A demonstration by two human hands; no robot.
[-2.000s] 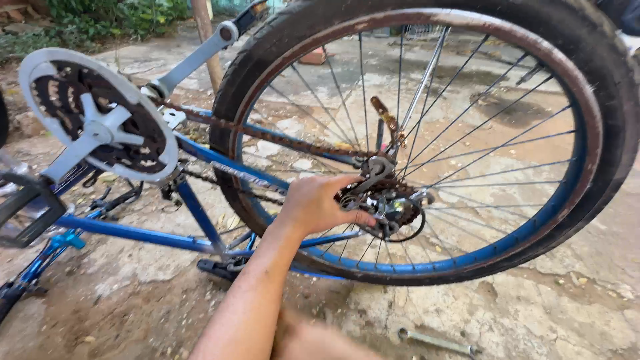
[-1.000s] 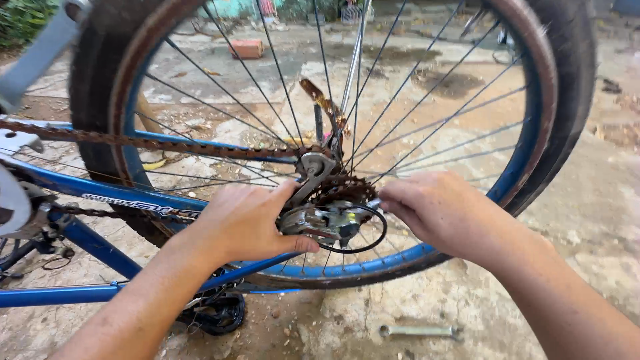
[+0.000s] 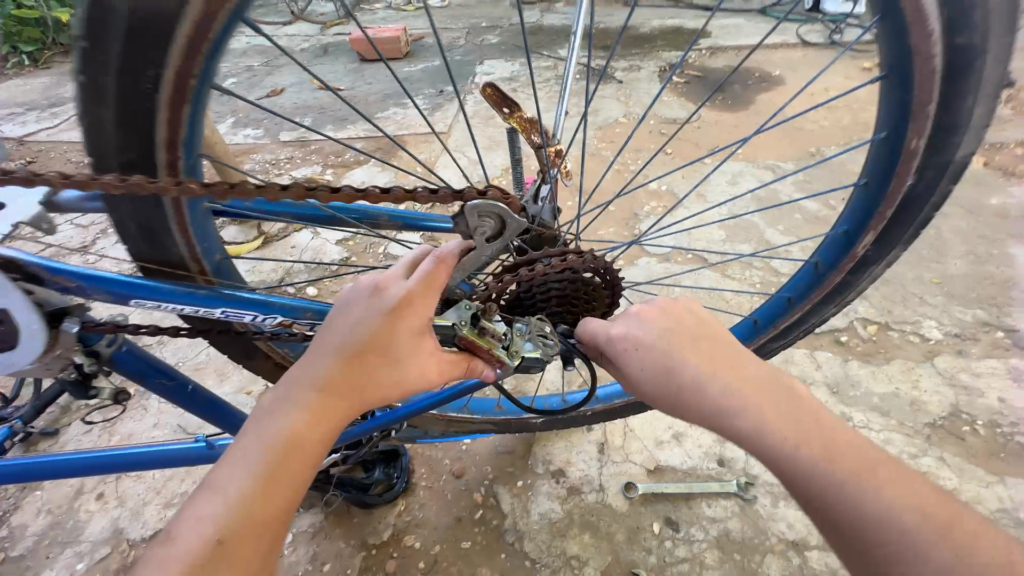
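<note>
A blue bicycle frame (image 3: 160, 452) stands upside down with its rear wheel (image 3: 864, 160) raised. My left hand (image 3: 384, 324) grips the rear derailleur (image 3: 488, 332), thumb below and fingers at its metal cage plate (image 3: 484, 228). At the derailleur's right end, my right hand (image 3: 668, 352) has its thumb and finger closed near the black cable housing (image 3: 594, 384), which loops beneath; what the fingertips pinch is mostly hidden. The rusty rear sprockets (image 3: 560, 284) sit just above and between both hands. A rusty chain (image 3: 240, 190) runs left from the cage.
A combination wrench (image 3: 688, 488) lies on the cracked concrete below the wheel. Behind the wheel lies a brick (image 3: 379, 42). A rusty lever-shaped metal piece (image 3: 520, 120) sticks up near the axle. A black part, perhaps the saddle (image 3: 372, 476), rests on the ground under the frame.
Two seconds ago only my left hand was at the derailleur; my right hand came to its right side by one second ago and remains there. The view has shifted toward the wheel hub.
</note>
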